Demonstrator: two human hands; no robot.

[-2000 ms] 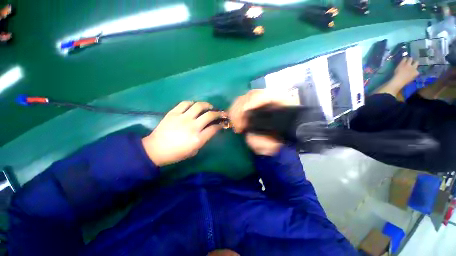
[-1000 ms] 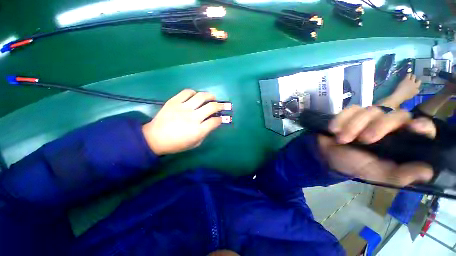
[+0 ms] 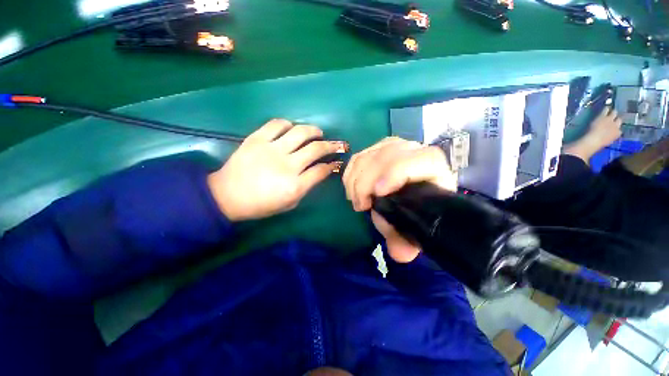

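Observation:
My left hand point(image 3: 268, 172) lies palm down over the black clamp end of a cable lead and holds it to the green mat. Two copper tips point(image 3: 340, 147) show past its fingertips. The lead's thin black cable point(image 3: 139, 123) runs left to a blue-and-red plug point(image 3: 26, 99). My right hand point(image 3: 396, 176) grips the black electric screwdriver point(image 3: 462, 235), just right of the copper tips. Its rear end points to the lower right, and a thick ribbed cord point(image 3: 594, 294) leaves it. The driver's tip is hidden by my right hand.
The screw feeder point(image 3: 480, 139) stands right of my right hand. Finished-looking leads with black clamps point(image 3: 381, 23) lie in a row along the far side of the green mat point(image 3: 308, 88). Another person's hand point(image 3: 603, 132) is at the right. Boxes and blue bins point(image 3: 529, 336) stand below right.
My right hand has brought the screwdriver left from the screw feeder to beside the copper tips. My left hand still holds the clamp end. The view has shifted, and the far leads appear further left.

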